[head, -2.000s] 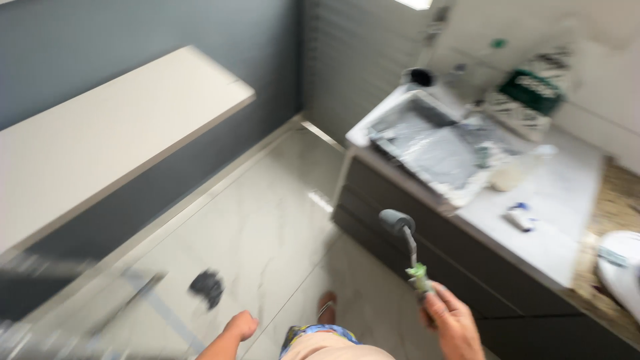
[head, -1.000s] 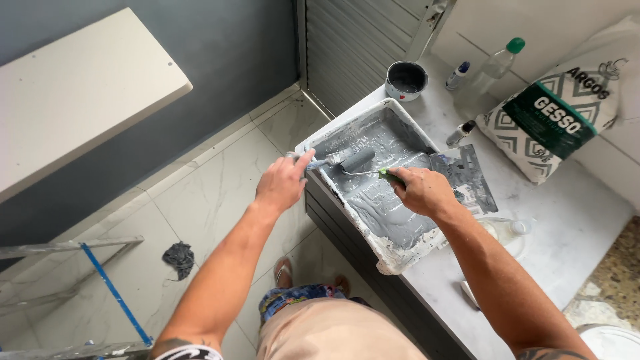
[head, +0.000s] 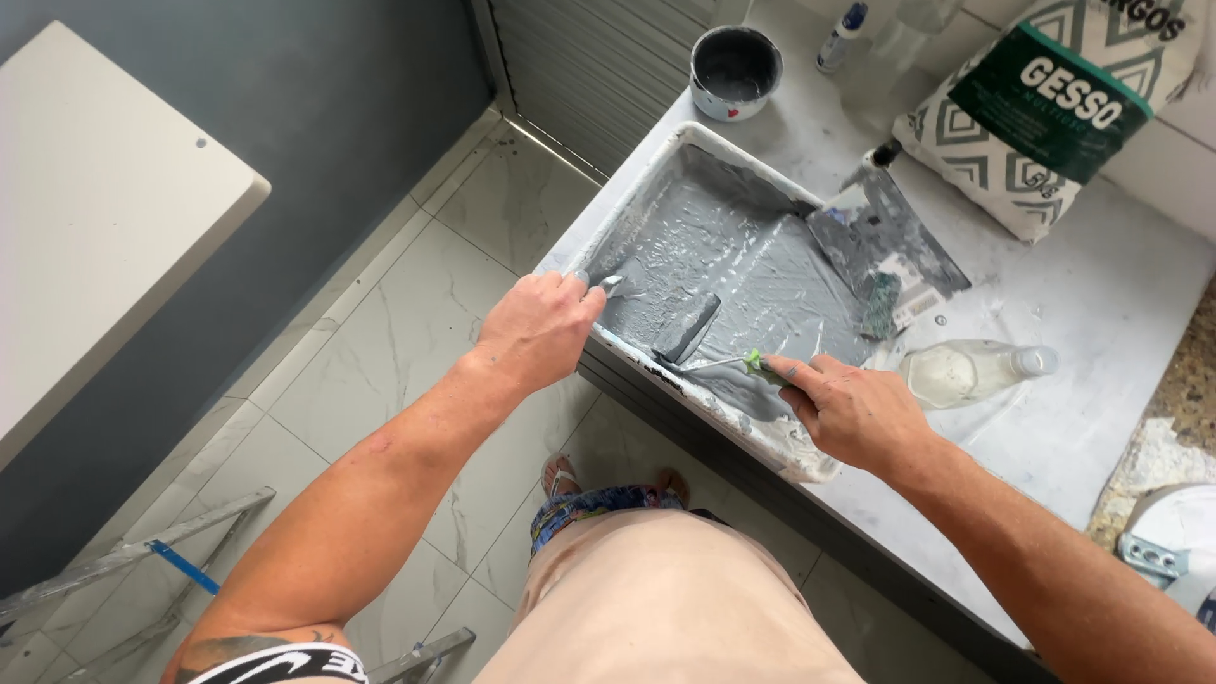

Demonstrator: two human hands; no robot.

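Observation:
A paint tray [head: 750, 271] coated with wet grey paint lies on the marble-look counter. My right hand [head: 850, 404] grips the green handle of a small paint roller [head: 695, 328], whose grey sleeve rests in the tray. At the tray's left rim my left hand [head: 551, 318] is closed around something with a whitish, paint-smeared end sticking out over the tray; whether it also grips the rim is hidden. A flat, paint-stained tool [head: 879, 228] leans on the tray's far right edge, with a dark green sponge-like piece [head: 881, 304] by it.
Behind the tray stand a pot of dark paint [head: 735, 74], a small bottle [head: 842, 38] and a gesso bag [head: 1050, 104]. A clear bottle [head: 974, 372] lies to the right. A white shelf [head: 104, 209] juts out at left, above a metal stepladder [head: 133, 556] on the tiled floor.
The roller has moved towards the tray's near left edge with my right hand. Two seconds ago it was held above the floor, outside the tray, and my left hand was away from the tray.

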